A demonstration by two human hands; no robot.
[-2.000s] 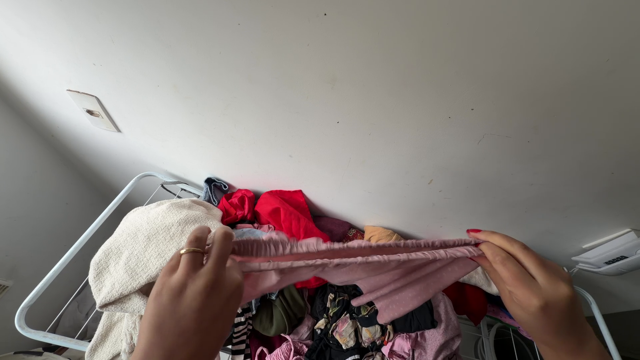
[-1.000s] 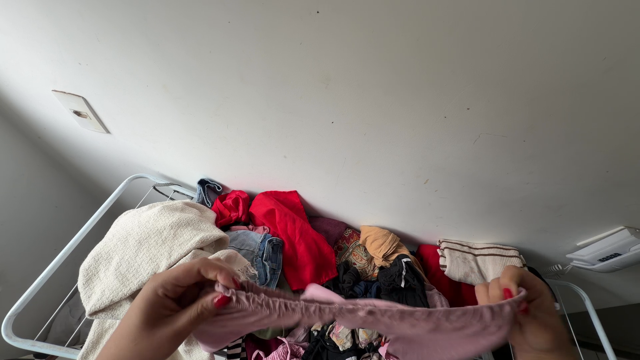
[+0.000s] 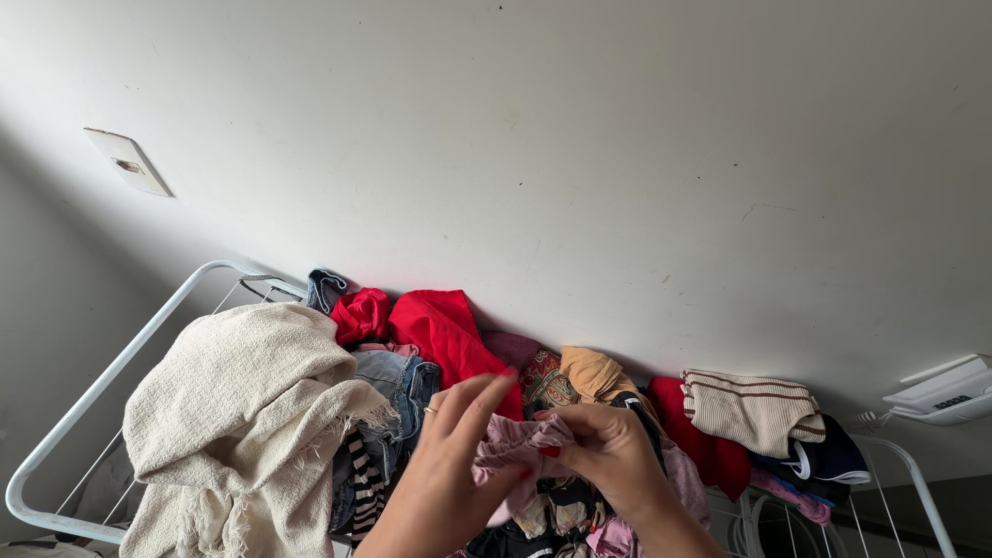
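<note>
A pink garment (image 3: 518, 449) with a gathered elastic edge is bunched between my hands, low in the middle of the view. My right hand (image 3: 608, 457) pinches its gathered edge between thumb and fingers. My left hand (image 3: 457, 457), with a ring on one finger, is at the garment's left side, its thumb against the cloth and its fingers raised and apart; whether it grips the cloth is hard to tell. Behind and below both hands lies a pile of clothes, with a red cloth (image 3: 446, 329), denim (image 3: 387, 387) and a tan cloth (image 3: 595, 374).
A white drying rack (image 3: 116, 372) carries the pile against a pale wall. A cream fringed throw (image 3: 248, 395) covers its left part. On the right are a striped cream knit (image 3: 748, 411) and navy clothing (image 3: 833, 453). A wall plate (image 3: 128, 161) and a white device (image 3: 945, 394) are on the wall.
The pink garment was stretched wide between my hands; now my hands are close together and it is bunched between them. My left hand's fingers have lifted from its edge.
</note>
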